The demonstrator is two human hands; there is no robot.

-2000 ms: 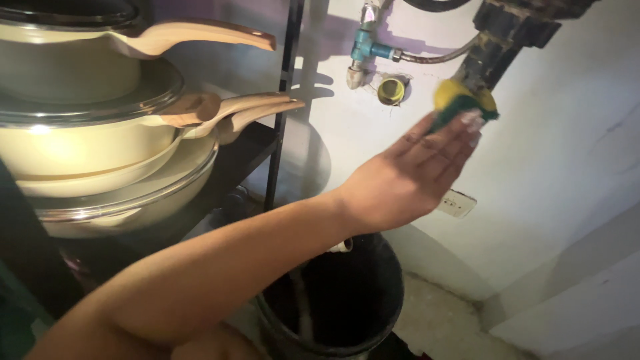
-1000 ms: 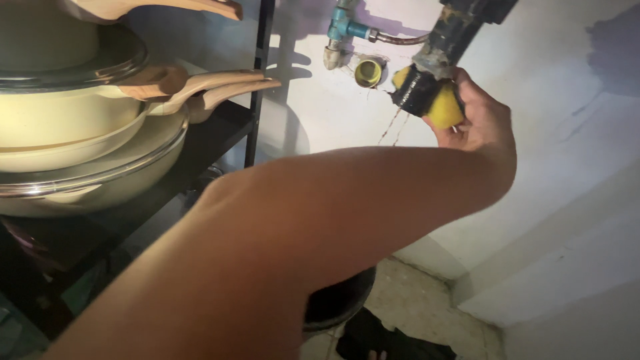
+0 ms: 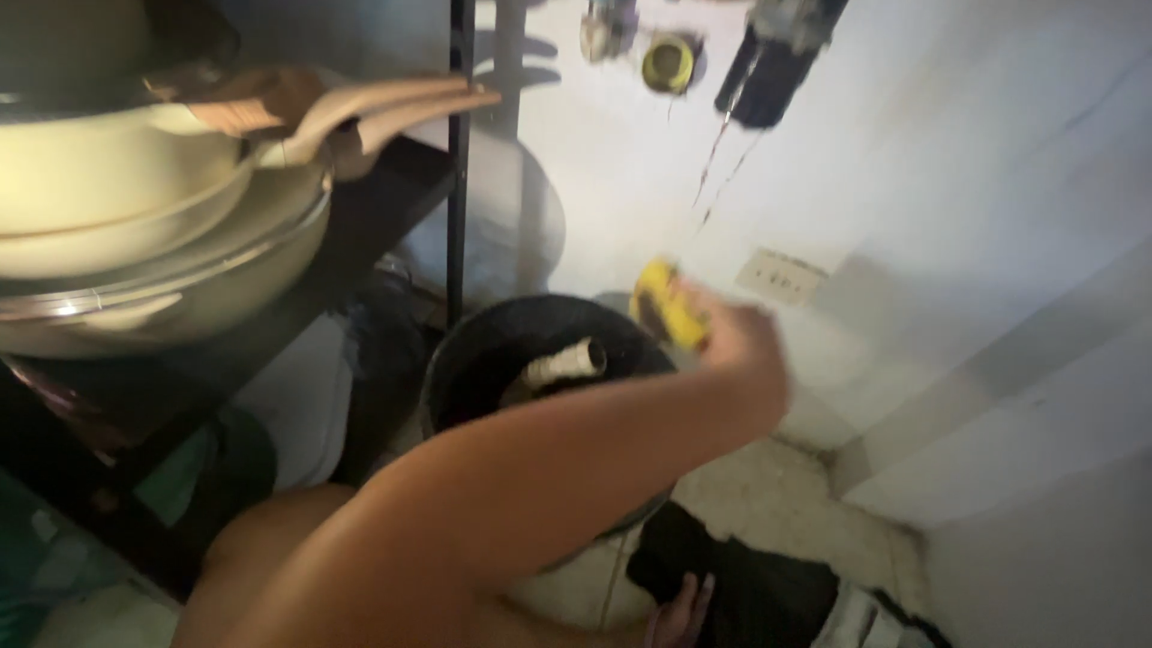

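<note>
In my left hand (image 3: 742, 337) is a yellow sponge (image 3: 668, 304) with a dark side, blurred, beside the far right rim of a black bucket (image 3: 549, 306). A pale ribbed pipe piece (image 3: 567, 362) pokes up inside the bucket, partly behind my forearm. Above hangs the black drain pipe (image 3: 769, 76), its lower end wet, with dark streaks on the wall below. At the bottom, the fingers of my right hand (image 3: 686, 607) touch a black cloth (image 3: 765, 585) on the tiled floor; whether they grip it is unclear.
Cream pots and pans (image 3: 117, 198) are stacked on a black shelf (image 3: 387, 193) at left, their wooden handles (image 3: 396, 103) jutting toward its post. A yellow-rimmed wall pipe opening (image 3: 669, 63) and a valve fitting (image 3: 607, 31) are near the top. A wall outlet (image 3: 781, 274) sits beyond my left hand.
My left hand, with the sponge, has come down from the drain pipe to beside the bucket. The pipe's lower end, which the sponge was against, is now uncovered. The view has shifted downward.
</note>
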